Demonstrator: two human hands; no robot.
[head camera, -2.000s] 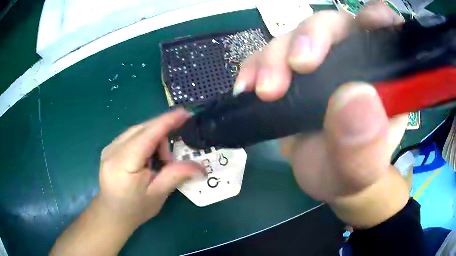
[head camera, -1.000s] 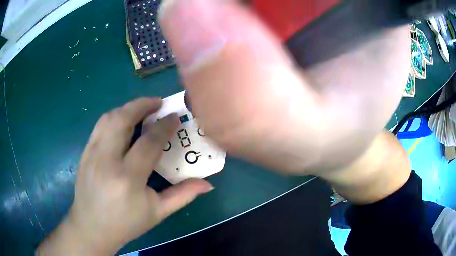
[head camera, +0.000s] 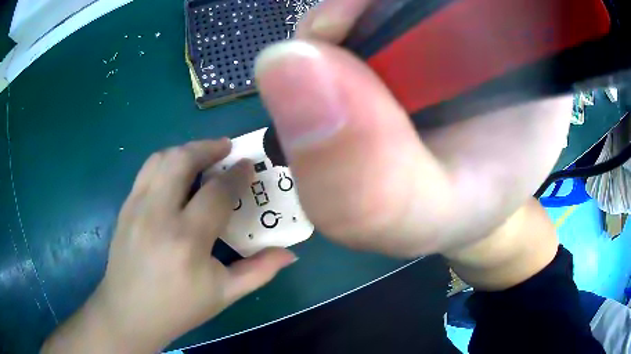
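Observation:
A white hexagonal housing with printed rings and a figure-8 outline lies on the dark green mat. My left hand rests over its left side, fingers on top and thumb at the near edge, holding it. My right hand is large and close to the camera, gripped around the black electric screwdriver with its red lever. The dark nose of the screwdriver is at the housing's far edge. The bit tip is hidden behind the nose and my right hand.
The black screw tray stands beyond the housing, with screws heaped at its right end. Loose screws lie on the mat at the far left. A black cord hangs at the right, above a blue item. Green circuit boards partly show at the right.
Since two seconds ago, the screwdriver has swung from level to steep, its nose at the housing's far edge. My left fingers now lie over the housing's left side. The view has shifted.

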